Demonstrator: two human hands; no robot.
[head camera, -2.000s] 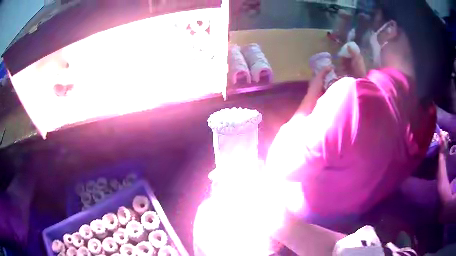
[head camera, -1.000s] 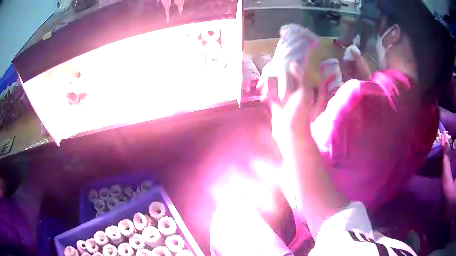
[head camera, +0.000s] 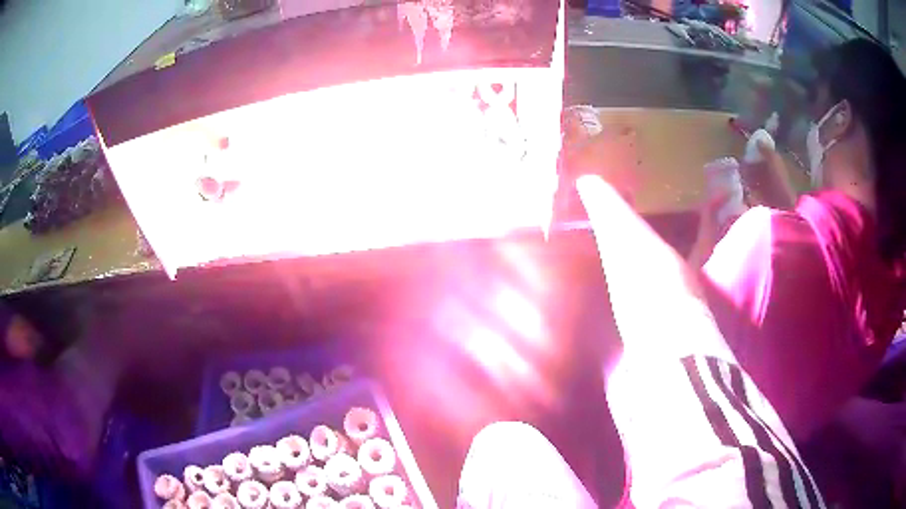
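Note:
My right arm reaches from the lower right up to the bench behind the lit panel's right edge. Its bare forearm is washed out by glare, and my right hand is hardly readable there. A whitish wrapped cylindrical part shows at the hand's far side; whether I grip it cannot be told. My left hand is not in view. A blue-purple crate at the lower left holds rows of upright ring-ended parts with toothed white rims.
A glaring lit panel spans the bench. A second crate of parts sits behind the first. A masked person at the right holds a white part. Dark jumbled parts lie far left. My knee shows below.
The view has shifted, so the panel and crates sit further right. The wrapped part raised in my right hand a second ago is no longer held up; my arm now reaches beside the panel.

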